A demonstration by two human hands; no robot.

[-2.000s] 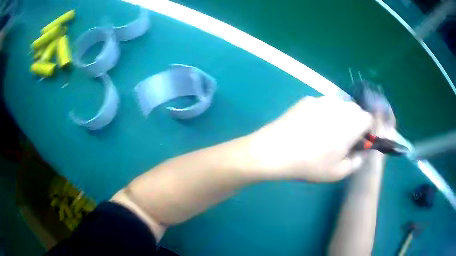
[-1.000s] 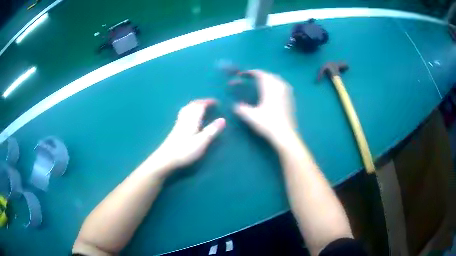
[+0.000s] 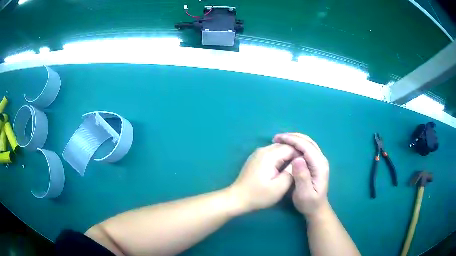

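My left hand and my right hand are together over the green bench, right of centre. Their fingers are curled and touch each other. I see no tool or part in them; the space between the palms is hidden. Pliers with black handles and orange bands lie on the bench to the right of my hands, jaws pointing away, handles spread.
Curved grey mesh covers and yellow cylinders lie at left. A black unit and a hammer lie at far right. A black housing with thin leads sits beyond the white edge strip. A pale post stands at upper right.
The view has swung, and the mesh covers show fully again. My hands, apart a second ago, have come together. The pliers, in hand two seconds ago, now lie on the bench.
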